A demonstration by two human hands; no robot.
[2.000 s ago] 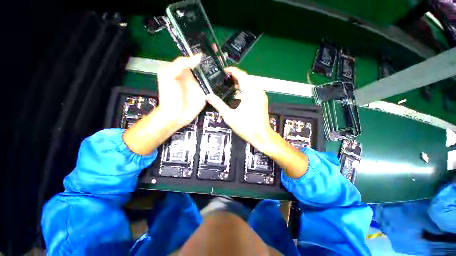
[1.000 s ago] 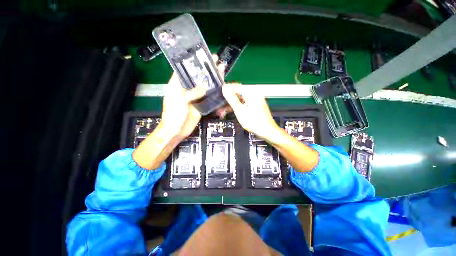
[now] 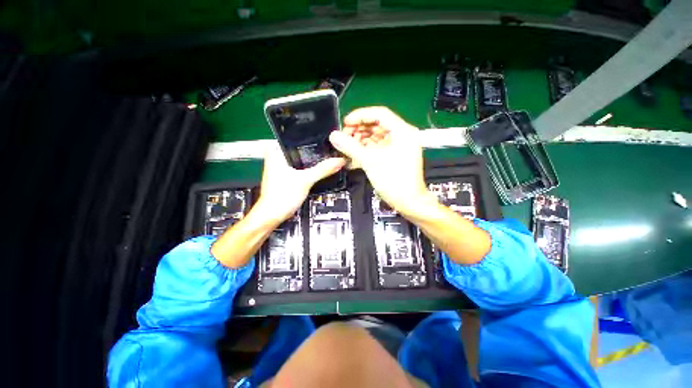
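My left hand (image 3: 292, 182) holds a phone unit (image 3: 305, 125) from below, tilted above the foam tray. The unit has a silvery rim and a dark inner face with a lighter printed area. My right hand (image 3: 387, 155) is at the unit's right edge, its thumb against that edge and the other fingers curled. Whether its fingertips pinch a small part cannot be told. The black foam tray (image 3: 364, 284) lies in front of me with open phone units (image 3: 331, 242) in its pockets. My forearms hide parts of the tray.
Clear frames (image 3: 516, 159) are stacked right of the tray, across the white rail (image 3: 228, 151). A loose unit (image 3: 552, 235) lies below them. Units (image 3: 453, 87) lie on the green conveyor beyond. A grey post (image 3: 607, 72) crosses the upper right. Stacked black trays (image 3: 114, 220) stand at left.
The held unit has come lower and nearer, and turned so its dark inner face shows instead of the grey side. My right hand has moved slightly up and right, still beside it.
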